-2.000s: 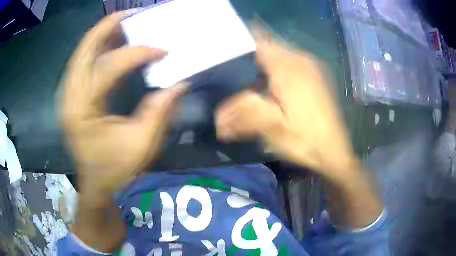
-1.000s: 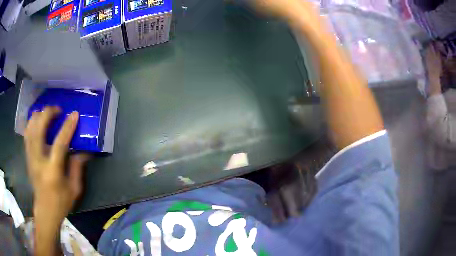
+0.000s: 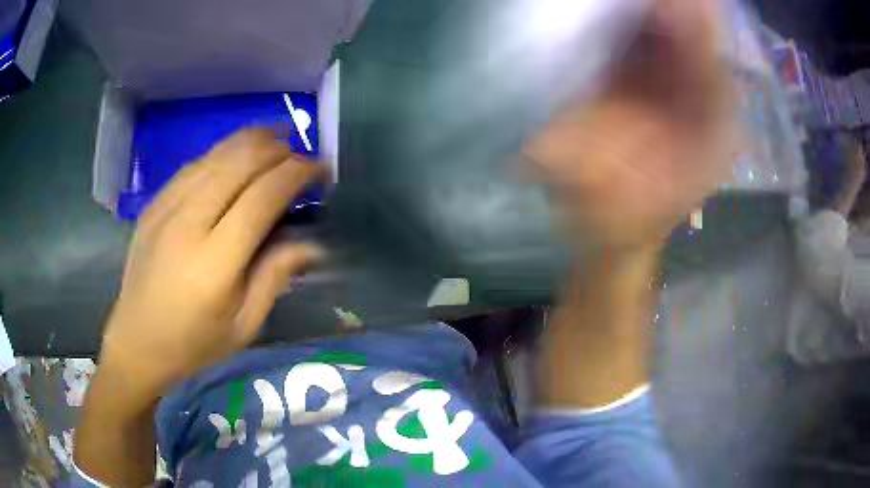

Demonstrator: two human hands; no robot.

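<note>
An open retail carton (image 3: 329, 119) with pale walls stands at the left of the worktop, its lid raised at the back. A glossy blue inner box (image 3: 205, 119) with a white mark at its right lies inside. My left hand (image 3: 205, 253) lies over the carton's front edge, fingertips near the front right corner, thumb lower and apart; whether it grips the edge is unclear. My right hand (image 3: 630, 143) is strongly blurred, raised at the right of the carton. It holds a pale, see-through item, apparently a clear plastic tray (image 3: 496, 181); its outline is smeared.
The dark green tabletop (image 3: 48, 276) has a small white paper scrap (image 3: 448, 292) at its front edge. Another blue carton (image 3: 21, 43) is cut off at upper left. Clear plastic trays (image 3: 768, 143) lie at the right, partly covered. Another person's arm (image 3: 830, 238) shows at far right.
The open carton now appears nearer the middle, and my left hand has moved from inside it to its front edge. My right hand has come back from the top with the pale clear item.
</note>
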